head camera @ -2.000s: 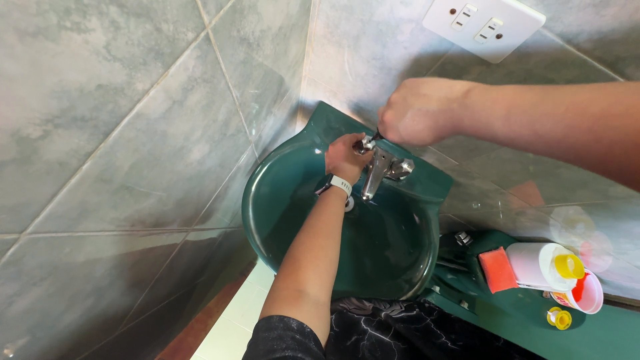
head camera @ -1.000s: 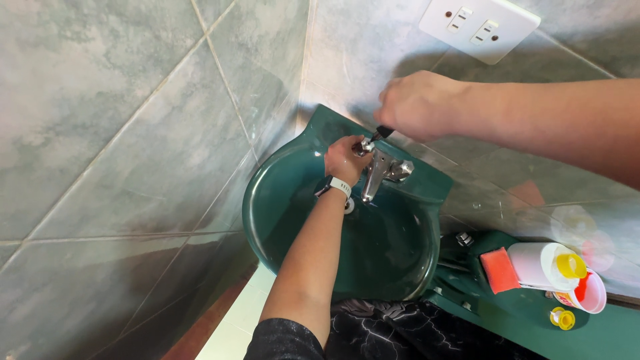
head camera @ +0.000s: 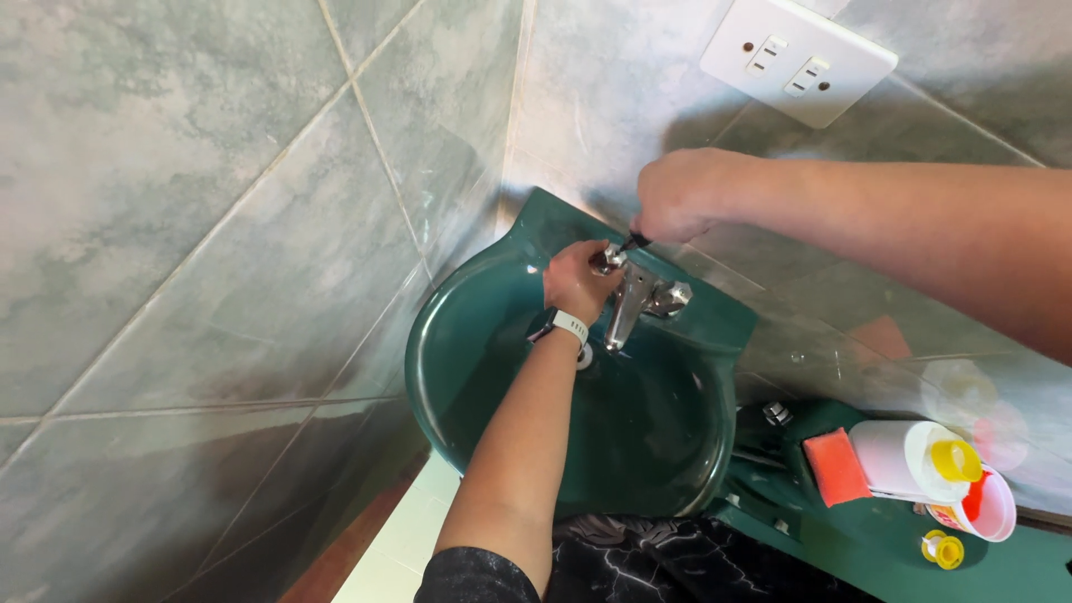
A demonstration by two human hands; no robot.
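A chrome two-handle faucet [head camera: 630,308] stands on the back ledge of a green washbasin [head camera: 645,435]. My left hand [head camera: 579,280], with a watch on a white band [head camera: 570,326] at its wrist, is closed around the faucet's left handle [head camera: 614,256]. Above that handle my right hand [head camera: 680,194] grips a small tool with a black grip [head camera: 638,240], its thin tip at the handle's top. What kind of tool it is cannot be told, as my fingers hide most of it. The faucet's right handle [head camera: 670,298] is untouched.
A white electrical outlet plate [head camera: 800,59] is on the tiled wall above. At the lower right, a green surface [head camera: 888,553] holds an orange sponge [head camera: 837,467], a white bottle with a yellow cap [head camera: 909,461], a small tub [head camera: 992,507] and a small yellow cap [head camera: 944,549].
My right hand has turned and shifted slightly over the handle; the tool's black grip showed more one second ago. My left hand has stayed on the handle.
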